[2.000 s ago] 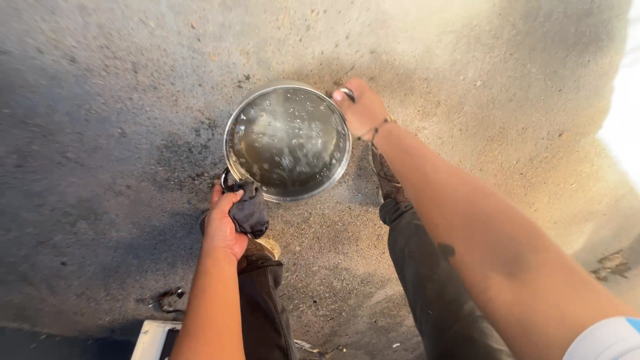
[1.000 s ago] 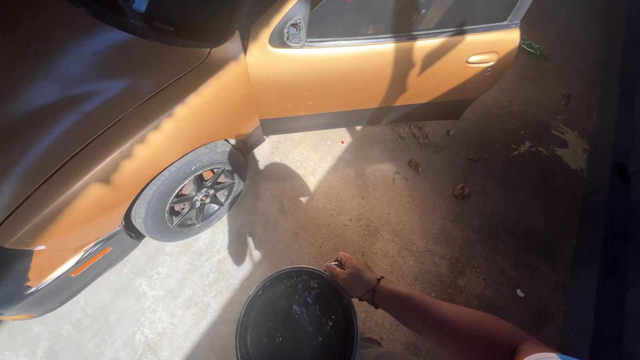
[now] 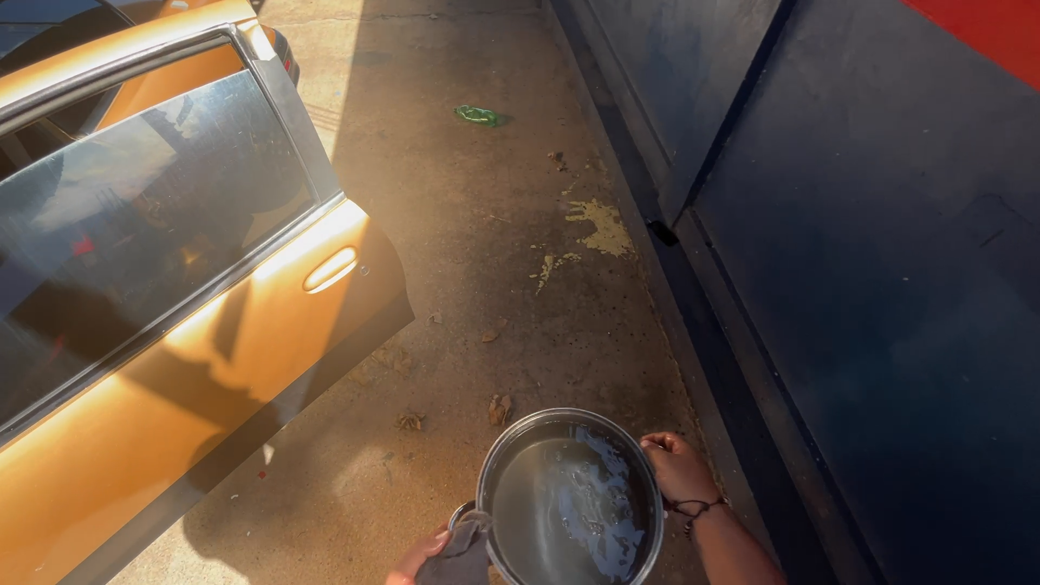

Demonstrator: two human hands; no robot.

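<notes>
A round metal pot [image 3: 569, 504] full of cloudy water is at the bottom of the view, held up between my two hands. My right hand [image 3: 678, 467] grips its right side at the rim; the handle there is mostly hidden by my fingers. On the pot's left side my left hand [image 3: 418, 556] holds a dark grey cloth [image 3: 461, 552] against the ring-shaped side handle [image 3: 461, 512]. Only part of the left hand shows at the bottom edge. A dark cord bracelet is around my right wrist.
An orange car door [image 3: 268, 325] stands open on the left, its corner jutting toward the walkway. A dark blue wall [image 3: 877, 284] with a ledge runs along the right. On the concrete floor [image 3: 455, 268] lie a crushed green plastic bottle [image 3: 479, 115], dry leaves [image 3: 500, 409] and a pale dried spill [image 3: 603, 227].
The pot stays in my hands throughout. The view has swung from the ground, past the car's front wheel, to the open door and the wall.
</notes>
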